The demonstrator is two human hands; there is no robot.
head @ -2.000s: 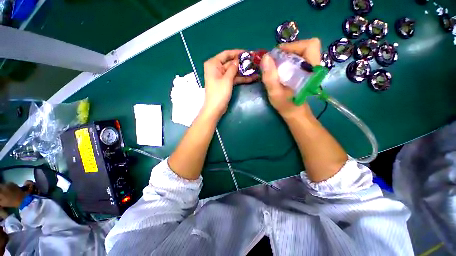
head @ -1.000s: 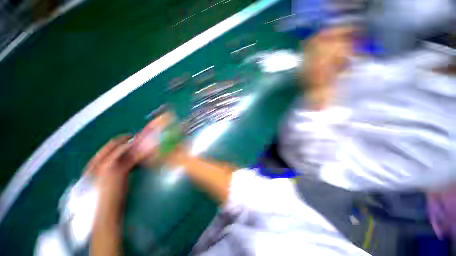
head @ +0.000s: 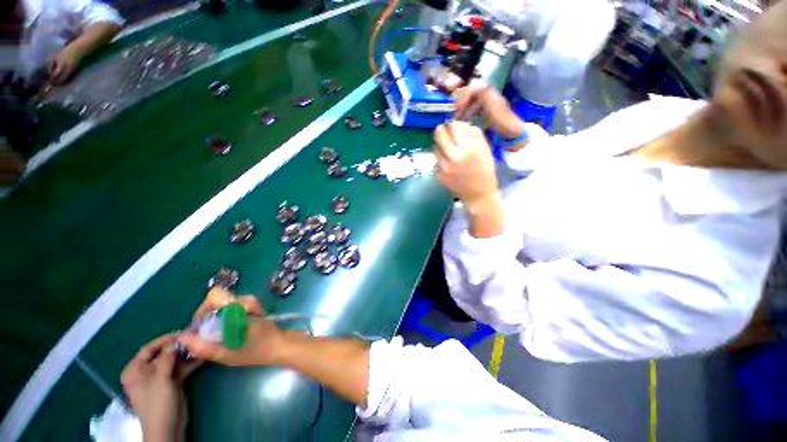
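Observation:
My right hand is closed around the dispensing syringe, whose bright green cap shows above the fingers. My left hand is beside it at the lower left, fingers bent around a small dark, shiny round housing, mostly hidden by the fingers. The syringe's tip is hidden at the housing. A cluster of round housings lies on the green bench beyond my right hand. One more housing lies just above my right hand.
A neighbouring worker sits at the right, hands near a blue bench device. Small white parts lie before them. A pale metal edge separates bench and green conveyor belt, which carries several housings. White tissue lies lower left.
The view has swung to the right, so my hands now show at the lower left and the neighbouring worker is in view. The controller has left the picture. The syringe remains in my right hand.

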